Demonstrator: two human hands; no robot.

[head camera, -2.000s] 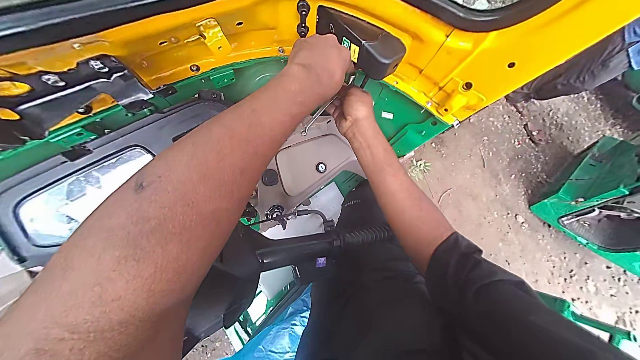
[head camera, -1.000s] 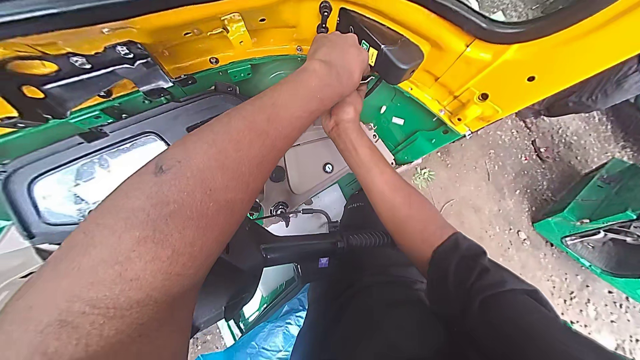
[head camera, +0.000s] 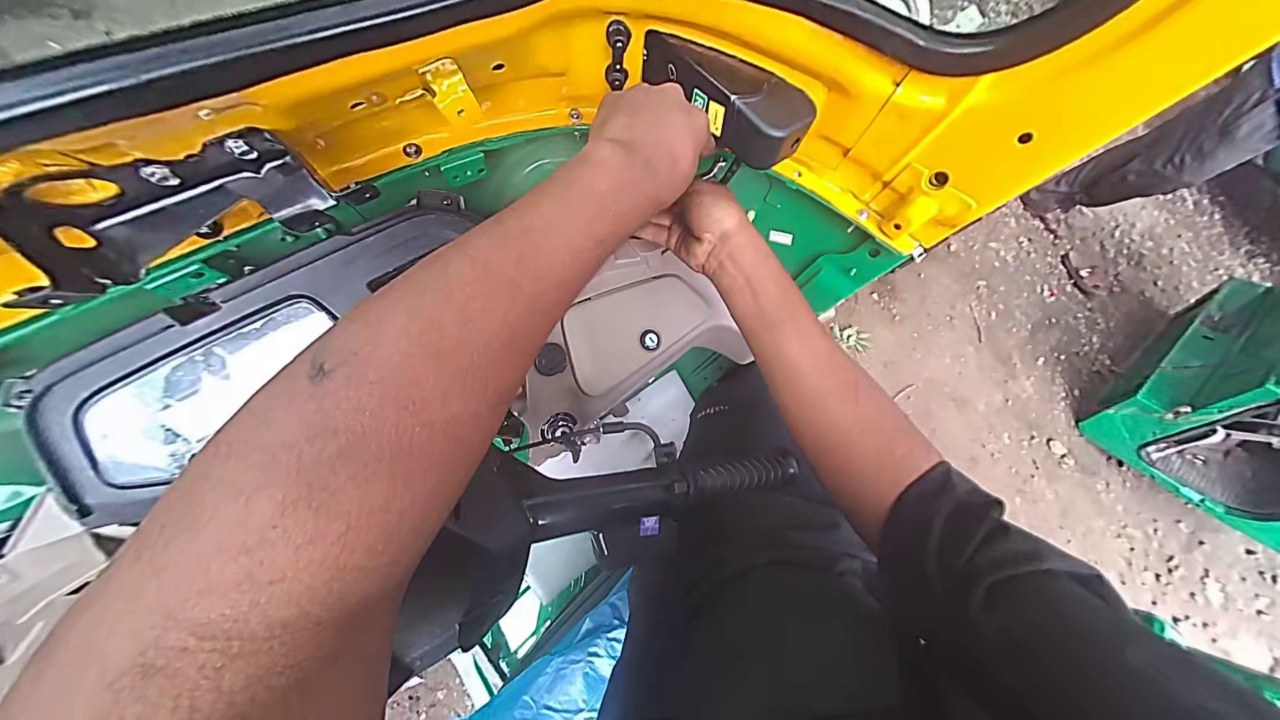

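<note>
My left hand [head camera: 655, 140] is curled in front of the black plastic housing [head camera: 765, 115] on the yellow body panel, its fingers mostly hidden. Just below it, my right hand [head camera: 705, 225] is turned partly palm up with bent fingers. A small shiny metal part [head camera: 716, 168] shows between the hands, under the housing; which hand touches it cannot be told. What either hand grips is hidden. Below the hands lies a beige dashboard panel [head camera: 640, 330] with a round lock.
A black handlebar with a ribbed grip [head camera: 740, 472] crosses below the dashboard. The black-framed lamp unit [head camera: 210, 390] is at left. A green body part [head camera: 1200, 400] lies on the ground at right. Another person's leg [head camera: 1170, 150] shows at upper right. Blue plastic sheeting [head camera: 570, 660] is below.
A thin metal tool seen near my right hand two seconds ago is no longer visible there. Both hands stay close together below the black housing.
</note>
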